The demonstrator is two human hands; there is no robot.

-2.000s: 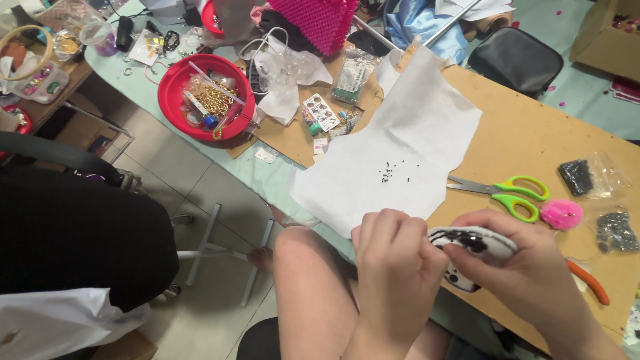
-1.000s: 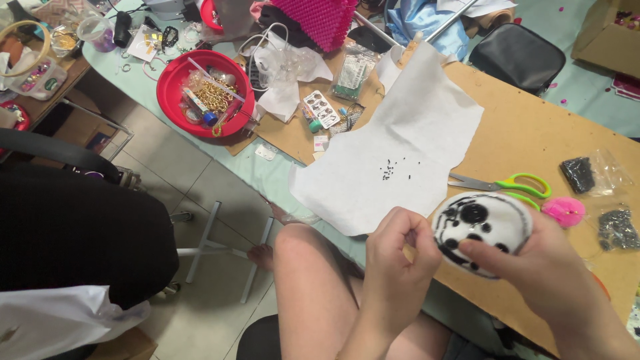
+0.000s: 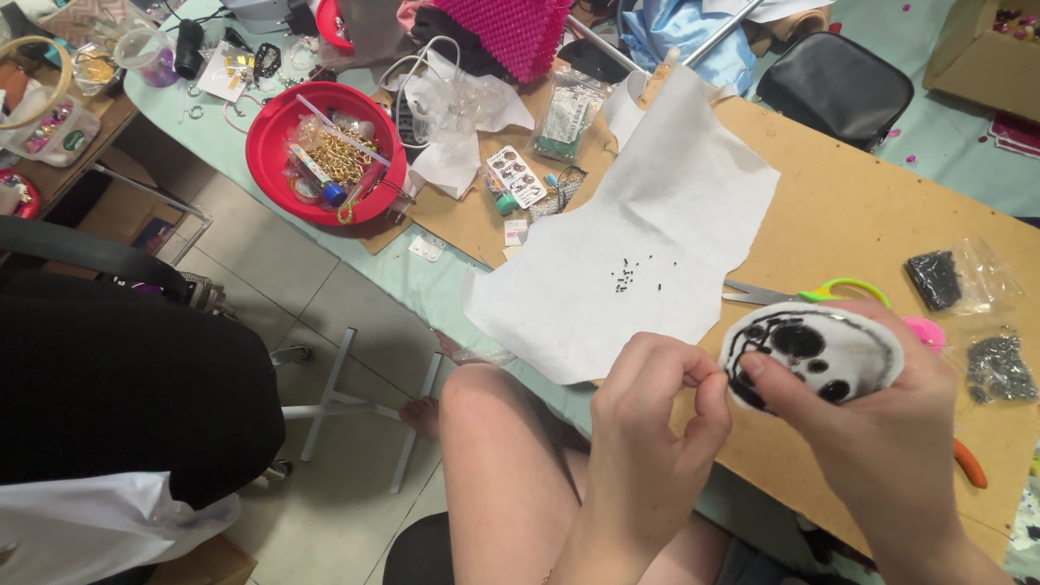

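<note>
My right hand (image 3: 861,398) grips a white felt piece with black beadwork (image 3: 837,357), its thumb pressed on the front. My left hand (image 3: 662,414) is at the piece's left edge, thumb and forefinger pinched together; whether a needle or thread is between them cannot be made out. Beyond the hands lies a white fabric sheet (image 3: 650,211) with small black beads (image 3: 624,279) scattered on it. Scissors with green and yellow handles (image 3: 837,290) lie just behind the felt piece. A pink fuzzy ball (image 3: 925,333) is partly hidden by my right hand.
Bags of black beads (image 3: 933,279) (image 3: 1001,366) lie on the brown board (image 3: 861,203) at right, near an orange handle (image 3: 970,464). A red bowl (image 3: 258,154) holds gold chain and tubes. A black pouch (image 3: 837,88) lies at the back. A black chair (image 3: 130,366) stands left.
The felt piece was tilted nearly edge-on two seconds ago; its beaded face then turned into view. My left hand has come back close to its edge after being slightly apart.
</note>
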